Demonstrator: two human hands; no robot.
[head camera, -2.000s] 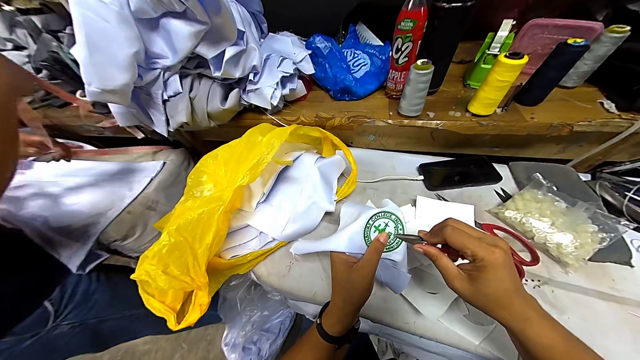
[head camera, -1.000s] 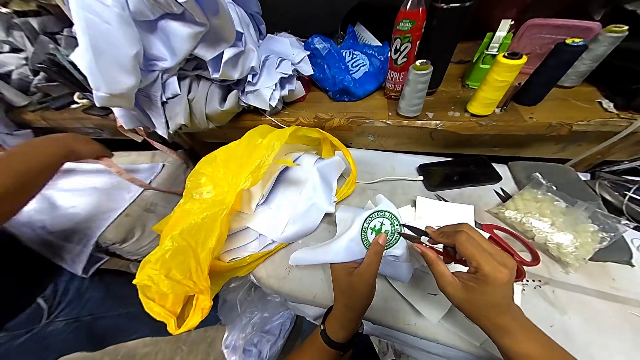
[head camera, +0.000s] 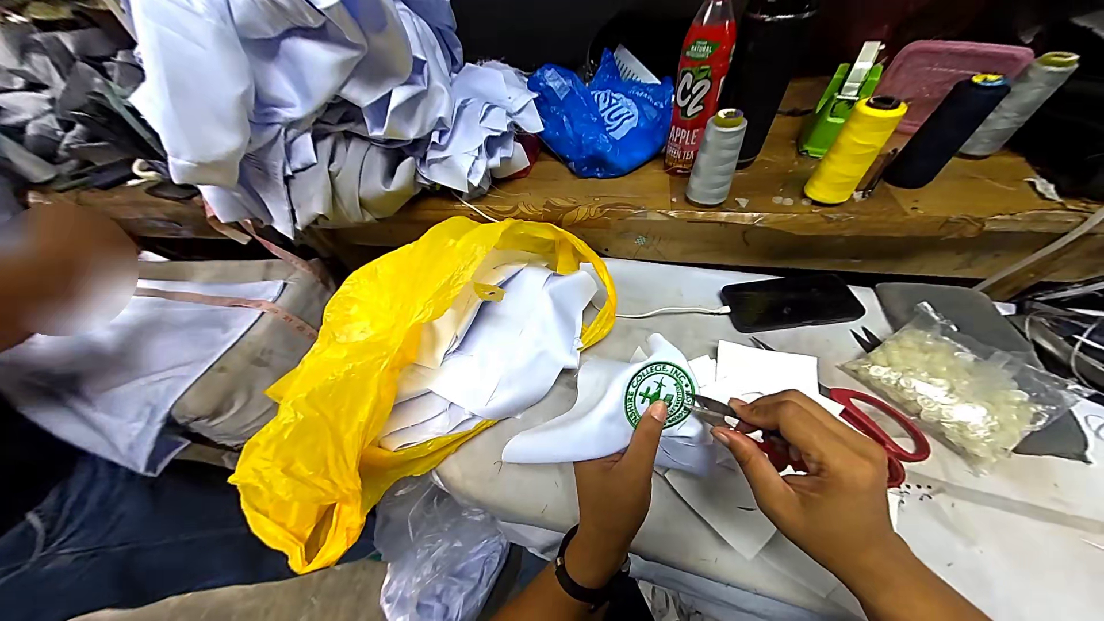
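Observation:
My left hand (head camera: 617, 487) holds a white cloth piece (head camera: 561, 423) from below, its thumb on the lower edge of a round green embroidered emblem (head camera: 660, 394). Between the thumb and fingers of my right hand (head camera: 811, 466) is a small pair of thread snips (head camera: 714, 407), its blades touching the emblem's right edge. Just left of the cloth lies a yellow plastic bag (head camera: 345, 371), open, with white cut fabric pieces (head camera: 509, 345) inside. Red-handled scissors (head camera: 888, 423) lie behind my right hand, beside white paper or fabric pieces (head camera: 768, 366).
A bag of buttons (head camera: 957, 388) and a black phone (head camera: 792, 302) with a cable lie behind. On the wooden shelf (head camera: 604, 203) stand thread cones (head camera: 856, 151), a red bottle (head camera: 700, 86) and a blue bag (head camera: 604, 121). At left, a co-worker's blurred arm (head camera: 60, 267) is over light cloth with a measuring tape (head camera: 216, 299).
The snips, apart at the blades a second ago, now look nearly closed at the emblem's edge. The co-worker's arm at the left has moved back toward the frame's edge.

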